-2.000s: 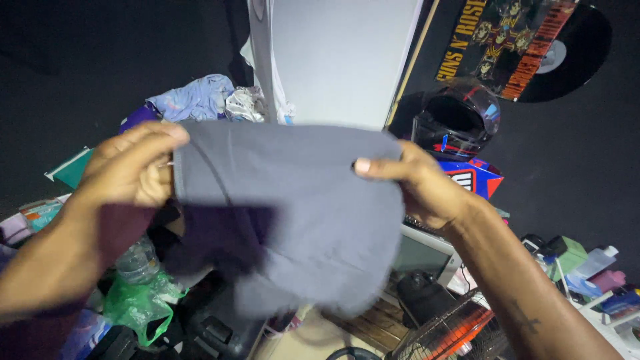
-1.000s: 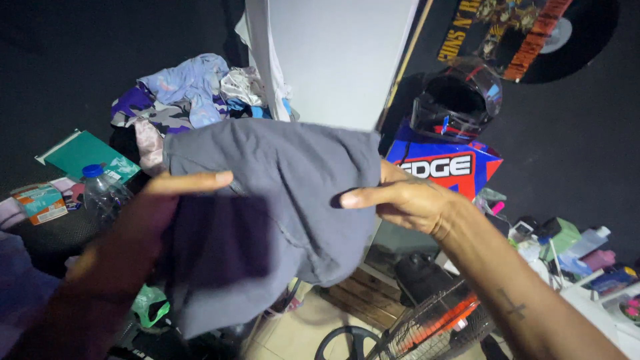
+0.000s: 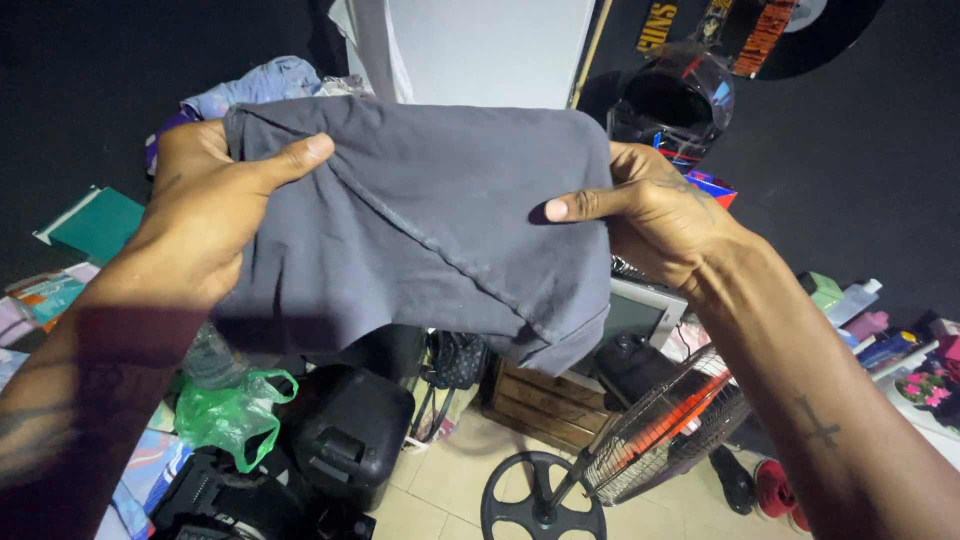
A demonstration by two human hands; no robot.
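Observation:
A folded grey cloth garment (image 3: 450, 195) with a diagonal seam is stretched between my two hands, raised in the middle of the view. My left hand (image 3: 217, 187) grips its left end, thumb on top and fingers behind the fabric. At the right end, my right hand (image 3: 645, 202) pinches the cloth with the thumb in front; its fingers are mostly hidden behind the cloth. The lower edge hangs loosely.
Below are a pedestal fan (image 3: 660, 427), a wooden crate (image 3: 547, 405), a black case (image 3: 352, 435) and a green plastic bag (image 3: 229, 416). A helmet (image 3: 671, 105) stands at the upper right, near a vinyl record (image 3: 832, 37). Piled clothes (image 3: 259, 82) lie behind my left hand.
The garment is spread flatter than one second ago, and a diagonal seam now shows across it. My left thumb lies over its upper left part. Both hands keep hold.

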